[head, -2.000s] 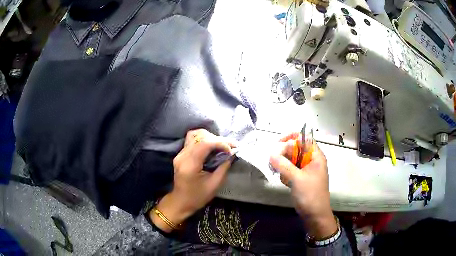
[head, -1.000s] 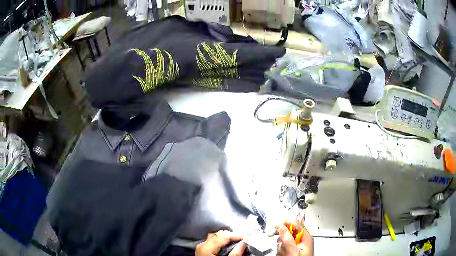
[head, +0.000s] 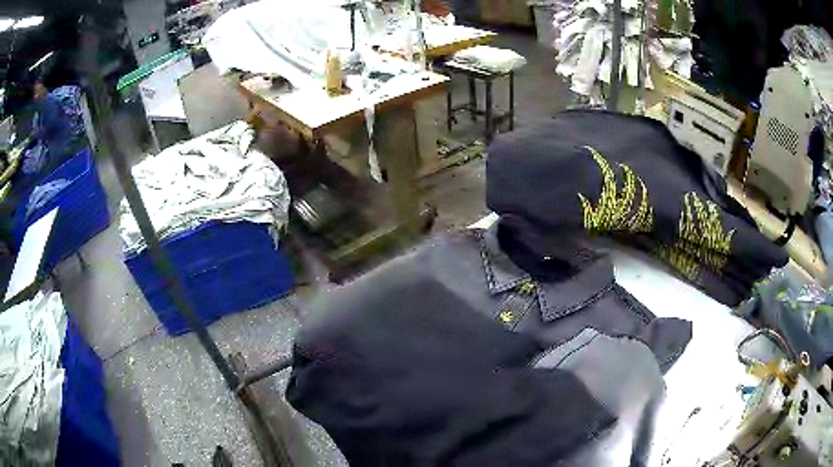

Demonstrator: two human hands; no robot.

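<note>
The dark denim jacket [head: 429, 337] lies in front of me, its pointed collar [head: 575, 290] and small brass-coloured buttons facing up. A paler grey inside part [head: 607, 369] shows at its right, cut off by the bottom edge. Dark embroidered garment pieces [head: 548, 173] with yellow-green grass-like stitching lie behind the collar. Part of the off-white sewing machine [head: 808, 420] shows at the lower right edge. Neither of my hands is in the picture.
Blue bins [head: 219, 274] piled with pale cloth stand on the floor at the left. A dark slanting pole [head: 164, 246] stands nearer. A wooden-topped table [head: 320, 105] and a stool [head: 486, 62] stand farther back. A person in blue [head: 57, 128] is at the far left.
The view has swung left and up. My hands, the orange-handled snips, the white label and the phone have left the picture. The blue bins and the far table have come in more fully.
</note>
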